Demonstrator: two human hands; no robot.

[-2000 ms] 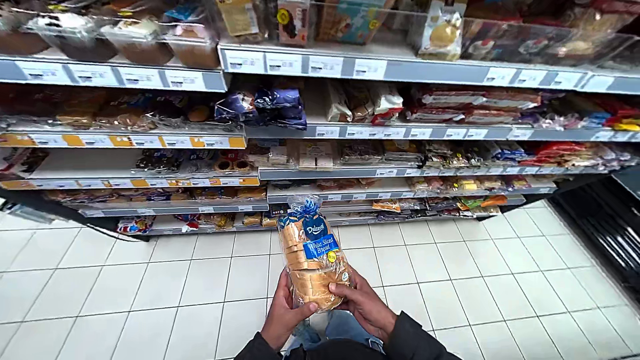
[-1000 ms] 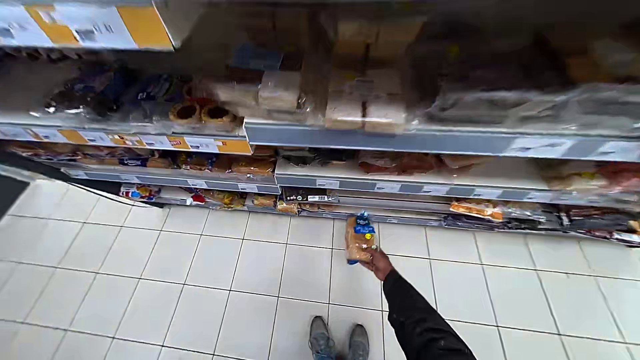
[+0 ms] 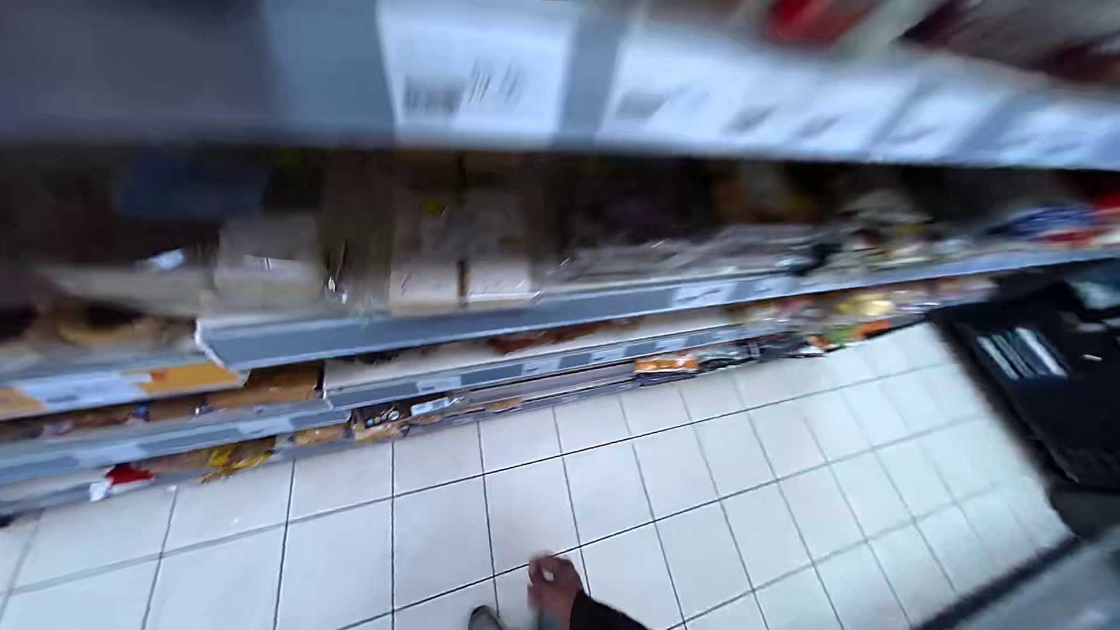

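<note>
Low in the head view, my right hand [image 3: 553,588] comes up from a dark sleeve, over the tiled floor and beside the tip of a grey shoe [image 3: 484,618]. It is blurred, its fingers look partly curled, and I cannot tell whether it holds anything. No bread bag shows near it. My left hand is out of view. Nearest ahead of the hand is the bottom shelf [image 3: 560,385] of a shop rack, with an orange packet [image 3: 665,363] and other packaged goods on it.
Shelf edges with price labels [image 3: 481,74] cross the upper view, close and blurred. Packaged goods [image 3: 464,280] stand on the middle shelf. White floor tiles [image 3: 560,472] run along the rack. A black stand or crate [image 3: 1041,367] is at the right.
Two seconds ago both hands held a bag of sliced bread; one second ago my right hand alone held it by the low shelves. Now the bag is not seen. The view has swung strongly.
</note>
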